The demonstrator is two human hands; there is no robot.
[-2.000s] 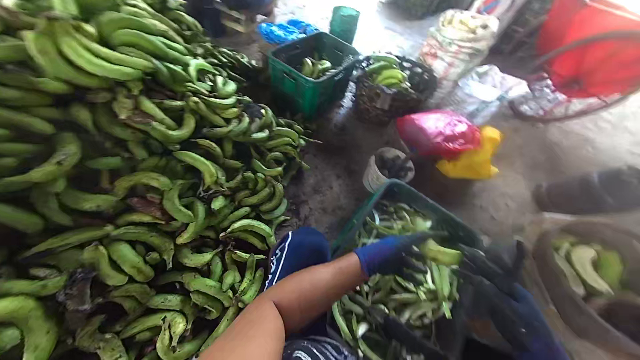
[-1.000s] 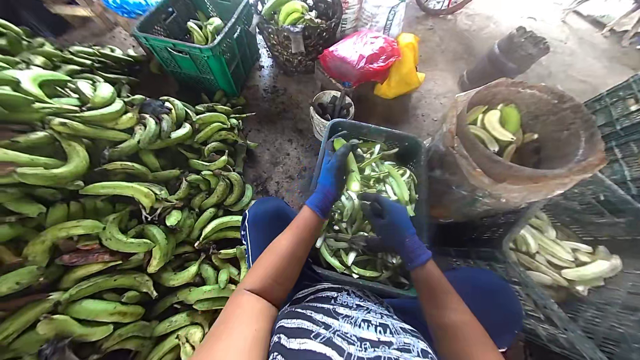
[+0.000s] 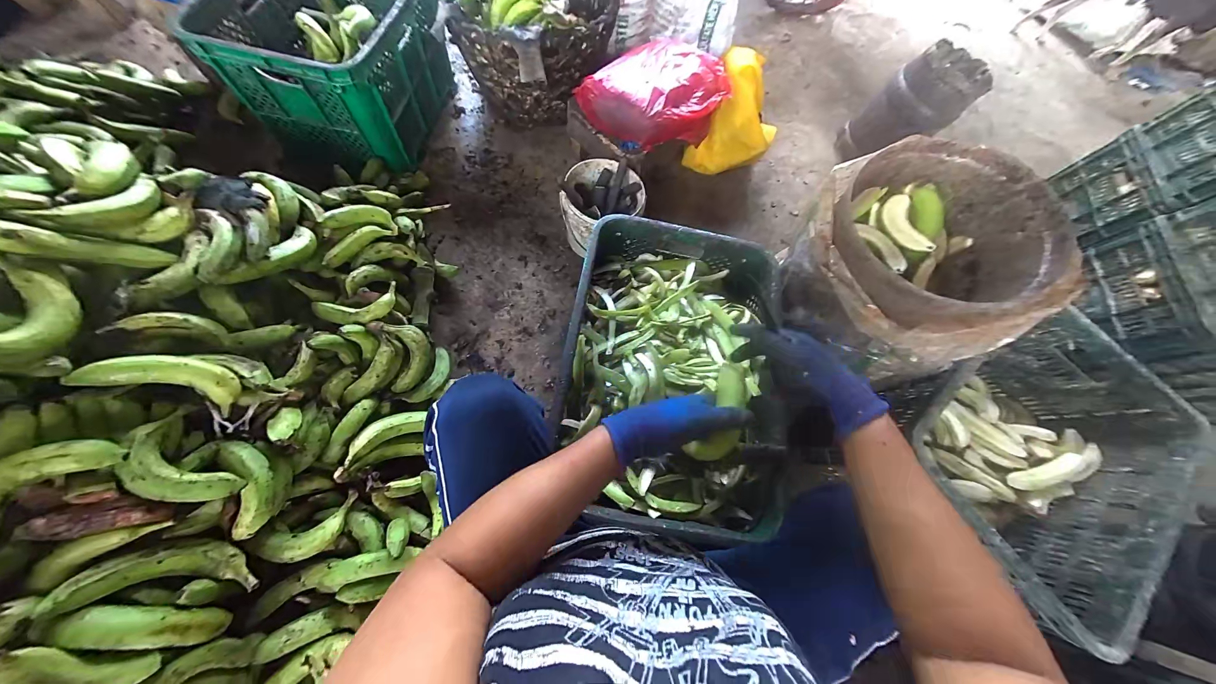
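Both hands wear blue gloves over a dark plastic crate [image 3: 570, 366] between my knees. My left hand [image 3: 676, 426] is closed around the lower part of a green plantain [image 3: 730, 399], which stands roughly upright in the view. My right hand [image 3: 812, 366] is beside the plantain's upper right, fingers pointing left; its palm is hidden, and whether it holds a tool I cannot tell. Strips of green peel [image 3: 655, 323] fill the crate beneath both hands. Peeled plantains [image 3: 1016, 456] lie in a crate to the right, and others [image 3: 902, 228] in a round bin.
A large heap of green plantains [image 3: 190, 475] covers the left. Behind are a green crate [image 3: 313, 104], a woven basket [image 3: 532, 66], a white bucket [image 3: 594, 204], and red [image 3: 655, 95] and yellow [image 3: 736, 114] bags. The brown-rimmed bin [image 3: 950, 323] and stacked crates [image 3: 1140, 247] stand right.
My left hand has moved from the crate's upper left side to its lower middle, still with a green plantain. My right hand has moved to the crate's right side. The view swung right earlier.
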